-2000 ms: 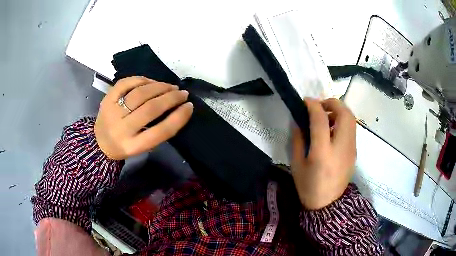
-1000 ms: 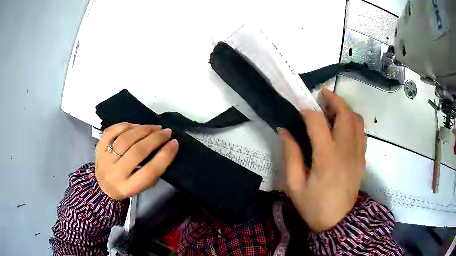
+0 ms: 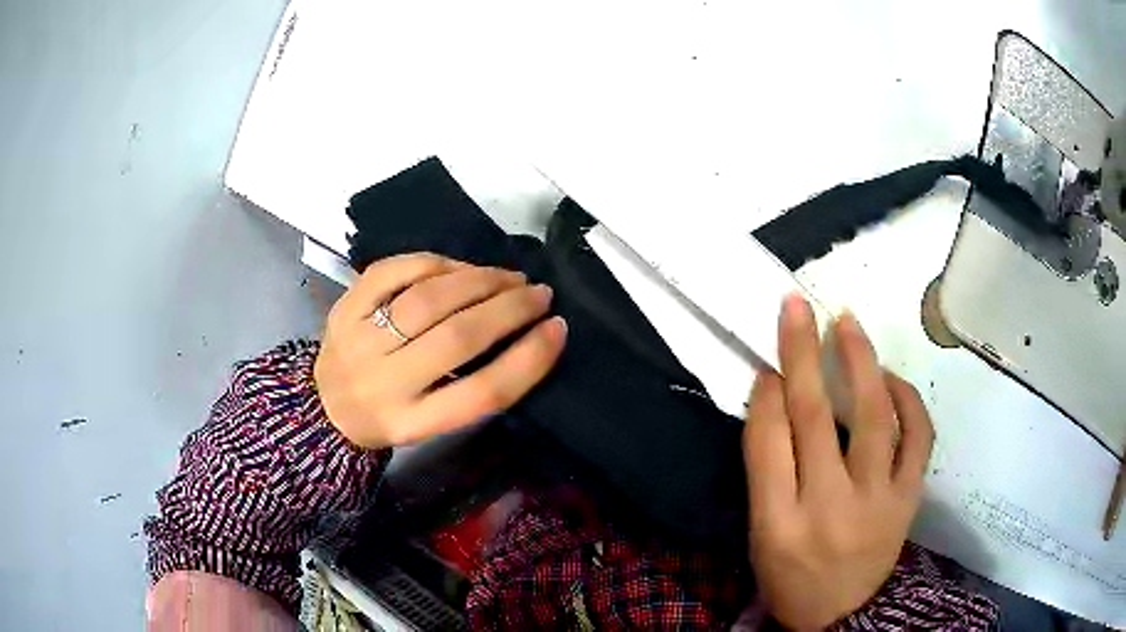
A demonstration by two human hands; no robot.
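Note:
My left hand [image 3: 432, 346], with a ring, is closed on a stack of black cut pieces [image 3: 414, 212] held over the near table edge. The stack slants from upper left to lower right above my lap. My right hand [image 3: 834, 463] holds white paper slips [image 3: 692, 303] against black cloth [image 3: 630, 358] at the stack's right part. My right palm and the slips hide how much cloth lies under them. A narrow black strip [image 3: 864, 204] runs from behind the slips to the machine's presser foot.
The white table [image 3: 593, 74] spans the middle. The sewing machine's metal plate [image 3: 1043, 290] is at the right, with a wooden-handled tool [image 3: 1115, 500] at the right rim. A box with dark and red contents sits below my left hand. Grey floor [image 3: 99, 309] is at the left.
My right hand has brought the paper and its black piece down onto the stack in my left hand. The paper now lies over the cloth. The camera view has shifted, and the machine head is mostly out of view.

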